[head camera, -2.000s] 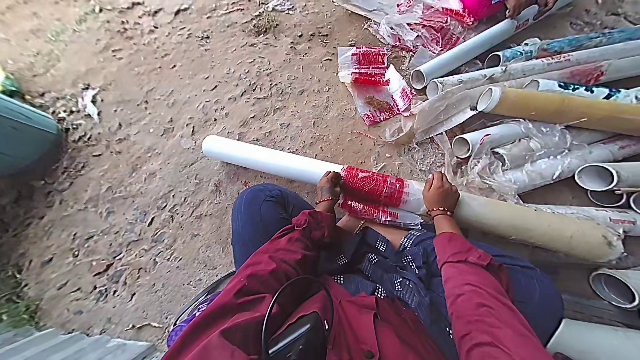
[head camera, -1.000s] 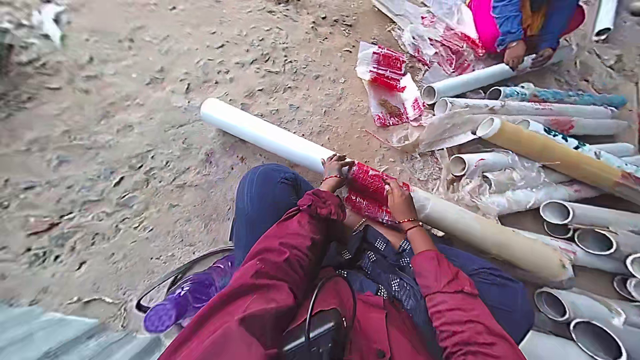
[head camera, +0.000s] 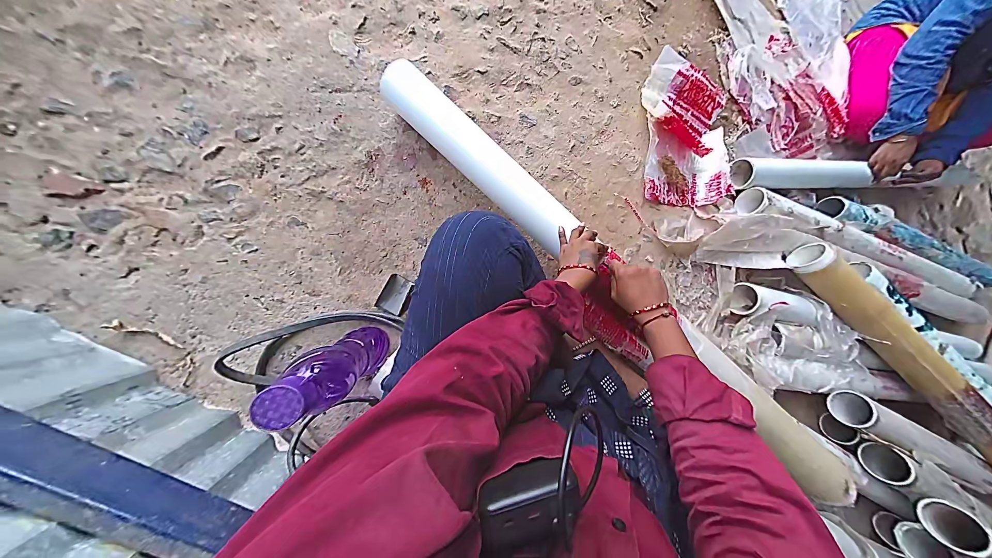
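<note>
A long white plastic pipe (head camera: 480, 159) lies slantwise across my lap, its far end over the ground. Red-printed plastic film (head camera: 612, 322) covers its middle, and a dull, cream-coloured stretch runs to the lower right. My left hand (head camera: 581, 252) rests on the pipe at the upper edge of the film, fingers spread over it. Close beside it, my right hand (head camera: 638, 288) is closed on the film, with the thumb toward the left hand. The hands nearly touch. What lies under my right palm is hidden.
Many used pipes (head camera: 876, 318) are piled at the right, some in torn clear film. Red-printed scraps (head camera: 686, 128) lie on the dirt. A co-worker's hands (head camera: 899, 159) touch another pipe at the upper right. A purple bottle (head camera: 318, 380) and black cable are beside my left leg.
My hands have come closer together on the film, and the pipe lies more steeply across the view. The view has turned, showing more of the bottle and the co-worker.
</note>
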